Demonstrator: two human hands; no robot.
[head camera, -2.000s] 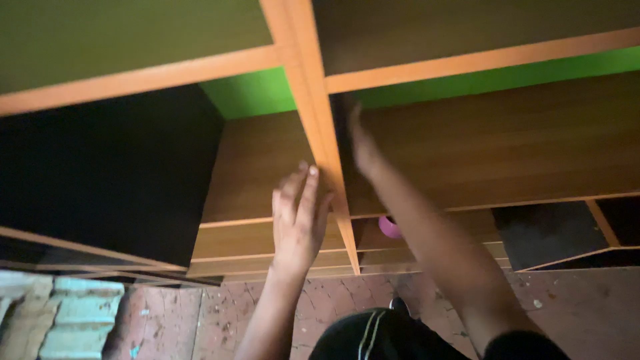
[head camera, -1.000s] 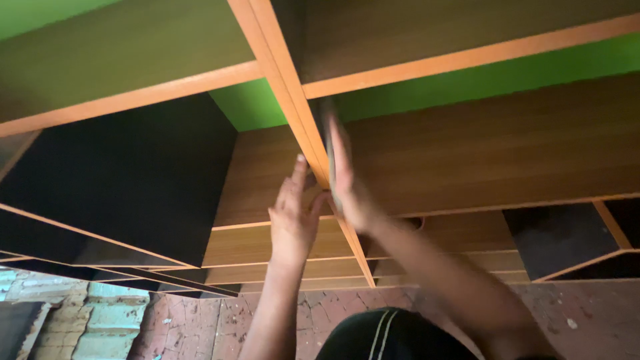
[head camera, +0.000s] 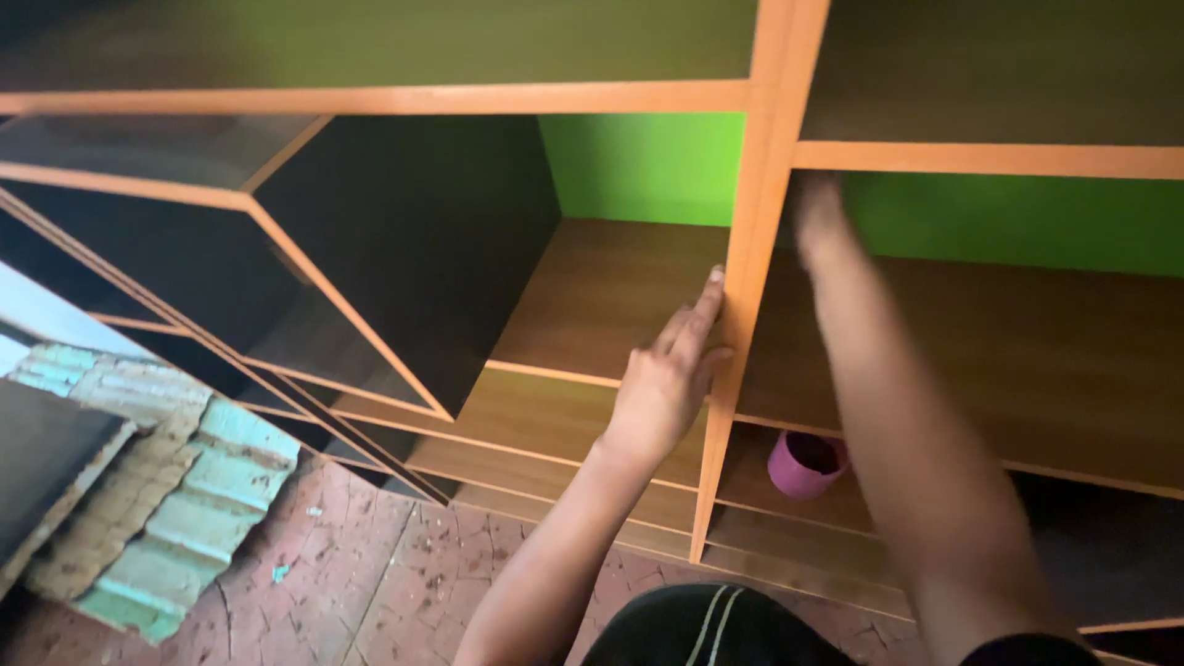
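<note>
A wooden shelf unit with orange edges and dark and brown panels fills the view; its upright divider stands between my hands. My left hand rests against the left side of this divider, fingers extended and holding nothing. On the other side, my right hand reaches into the right compartment by the divider's inner face. It is blurred and in shadow, so whether it holds something does not show. Below it, a pink cup sits on a lower shelf, partly behind my right forearm.
Bright green back panels show behind the shelves. A dark box-shaped compartment juts out at the left. Corrugated turquoise sheets lie at the lower left on a cracked reddish floor, beside a dark panel.
My right hand has moved from near the divider's front edge, where it was a second ago, deeper into the right compartment. My left hand stays at the divider. The view has shifted.
</note>
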